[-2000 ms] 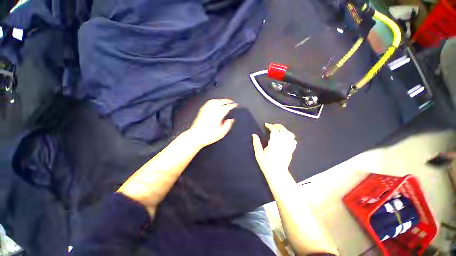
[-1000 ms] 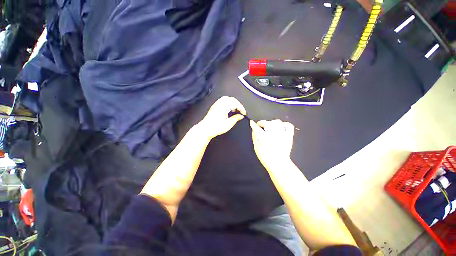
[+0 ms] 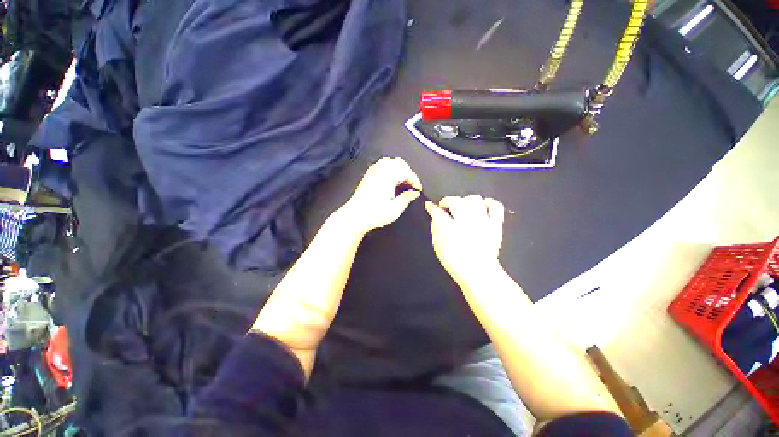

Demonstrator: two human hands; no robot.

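A dark garment piece lies on the dark pressing table nearest me. My left hand pinches its far edge between thumb and fingers. My right hand pinches the same edge just to the right, with a small gap between the two hands. The steam iron, with a black handle and red tip, rests on the table beyond my hands, its pointed end to the left. The cloth inside my fingers is mostly hidden.
A heap of navy garments lies at the far left of the table. Yellow hoses run up from the iron. A red crate holding dark cloth stands at the right. A wooden piece shows at lower right.
My hands have come closer together and both now pinch the cloth edge. The view has shifted, so the iron and crate appear in different places.
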